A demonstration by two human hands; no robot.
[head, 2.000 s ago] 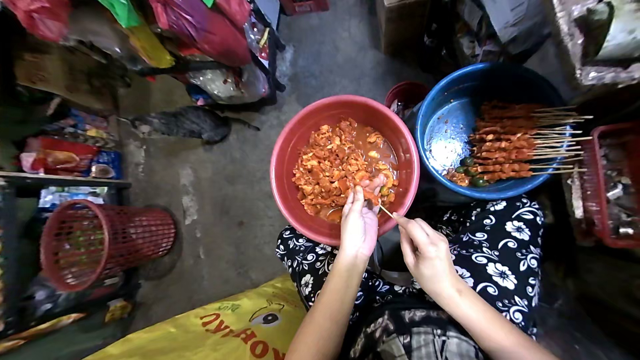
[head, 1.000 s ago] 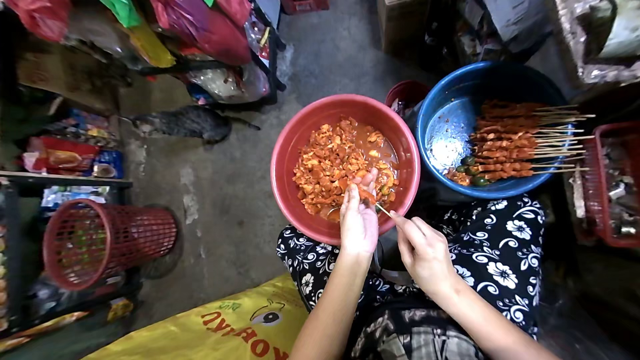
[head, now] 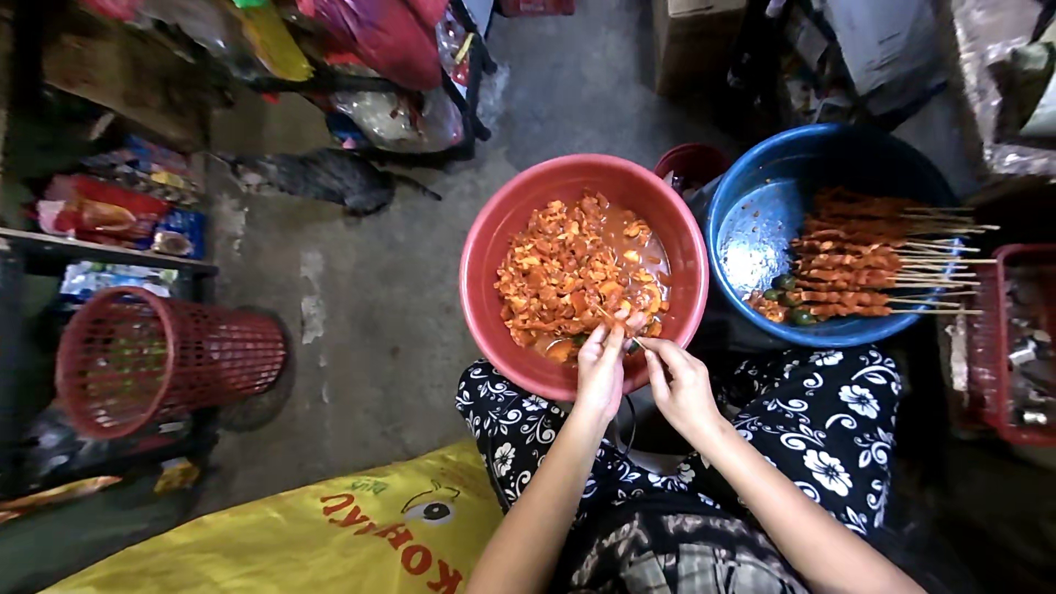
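Observation:
A red plastic basin (head: 483, 330) holds pieces of marinated meat (head: 549, 272) in reddish sauce. Over its near rim, my left hand (head: 602, 367) pinches a piece of meat on a thin wooden skewer. My right hand (head: 681, 384), just to the right, holds the skewer's other end between thumb and fingers. To the right stands a blue plastic basin (head: 755, 198) with many loaded skewers (head: 850, 268) lying side by side, their bare sticks over the right rim. Small green citrus fruits (head: 800, 316) and some loose meat lie at the skewers' left ends.
A small red container (head: 691, 163) stands behind the two basins. On the left are a red perforated basket (head: 165, 363) and a shelf with packets. A grey cat (head: 330, 177) lies on the concrete floor. A yellow sack (head: 330, 536) is near my legs; a red crate (head: 1002, 346) stands far right.
My fingers have shifted slightly along the skewer over the red basin's near rim. The basins and the loaded skewers have stayed in place.

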